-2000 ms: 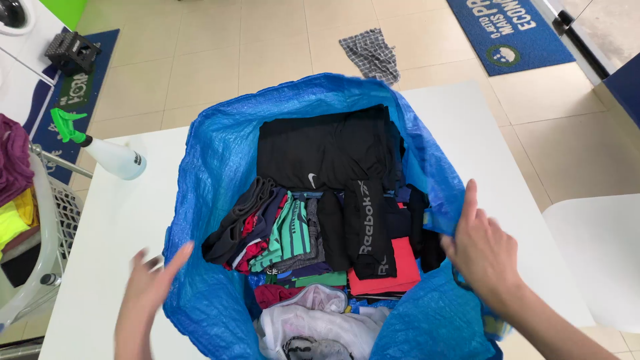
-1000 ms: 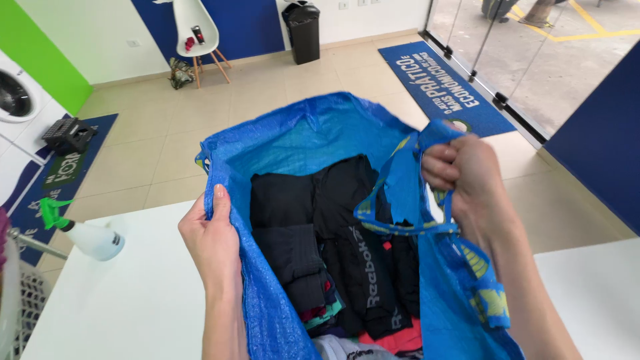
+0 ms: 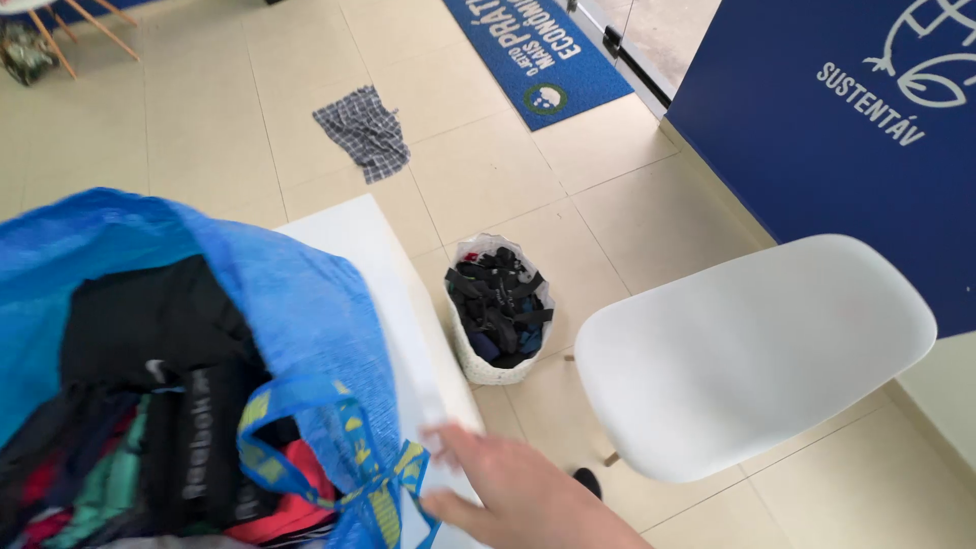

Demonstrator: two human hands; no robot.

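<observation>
A large blue woven plastic bag (image 3: 328, 305) stands wide-mouthed on the white table (image 3: 381, 244) at the left. Folded clothes fill it: a black garment (image 3: 152, 320) with a small white mark, a black Reebok item (image 3: 202, 450), green and red pieces. The bag's blue and yellow strap (image 3: 374, 480) loops over its right side. Beside the strap, at the bottom centre, my right hand (image 3: 496, 480) has its thumb and fingers apart, slightly blurred, with nothing held; whether it touches the strap is unclear. My left hand is out of view.
A white fabric basket (image 3: 499, 374) of dark clothes stands on the floor right of the table, near a white chair (image 3: 755, 351). A checked cloth (image 3: 370, 133) lies on the tiles beyond. Farther off are a blue doormat (image 3: 564, 91) and a blue wall (image 3: 831, 152).
My right hand has let go of the bag's strap, which it gripped a second ago. My left hand, earlier at the bag's left rim, has left the view. The view has swung right.
</observation>
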